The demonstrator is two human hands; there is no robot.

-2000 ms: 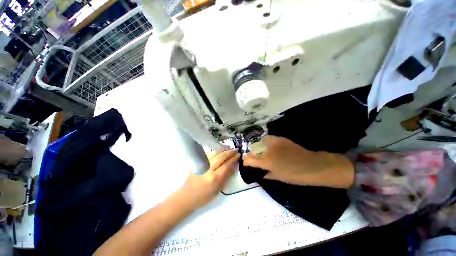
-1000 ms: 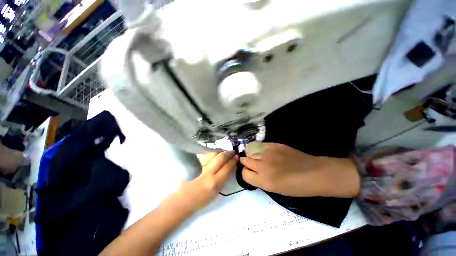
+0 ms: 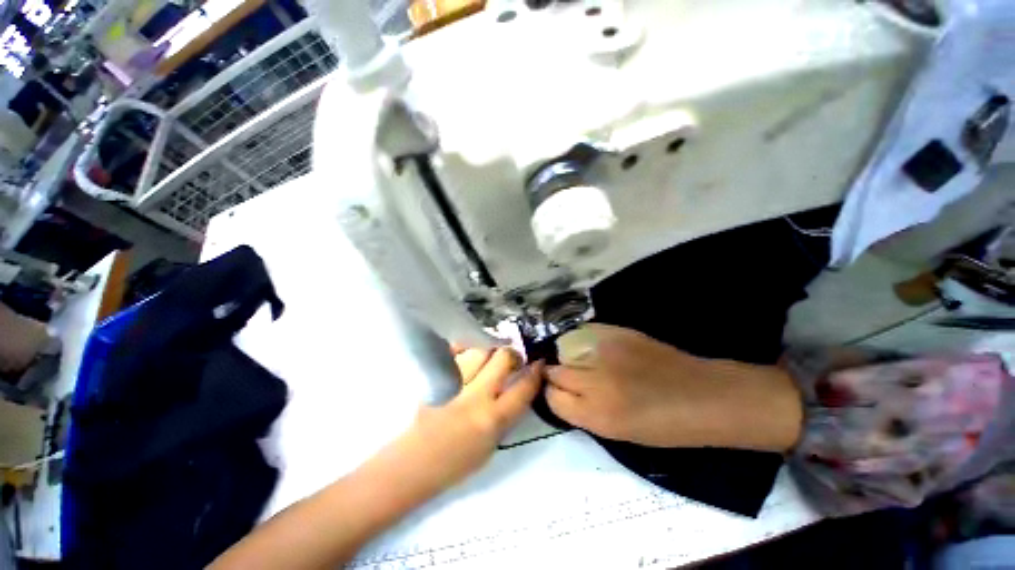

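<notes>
A dark fabric piece [image 3: 712,290] spreads under the arm of the off-white sewing machine [image 3: 735,100] and out under my right wrist. A narrow part of it lies at the presser foot [image 3: 536,323]. My right hand [image 3: 623,384] pinches the fabric just in front of the foot; a tan tab shows by its fingers. My left hand [image 3: 484,406] lies left of the needle area, its fingertips at the fabric's edge and touching or nearly touching the right fingertips. The needle tip is too small to make out.
A dark fabric heap [image 3: 178,412] lies at left on a blue bin [image 3: 84,384]. A grey-white lamp tube [image 3: 429,362] hangs beside my left hand. A wire-mesh rack [image 3: 234,145] stands at upper left. A white cloth [image 3: 918,123] hangs at right, near dark-handled tools [image 3: 979,273].
The view has shifted with the head. Both hands stay at the presser foot, and my left fingers now bend closer to my right fingertips. The fabric has shifted slightly.
</notes>
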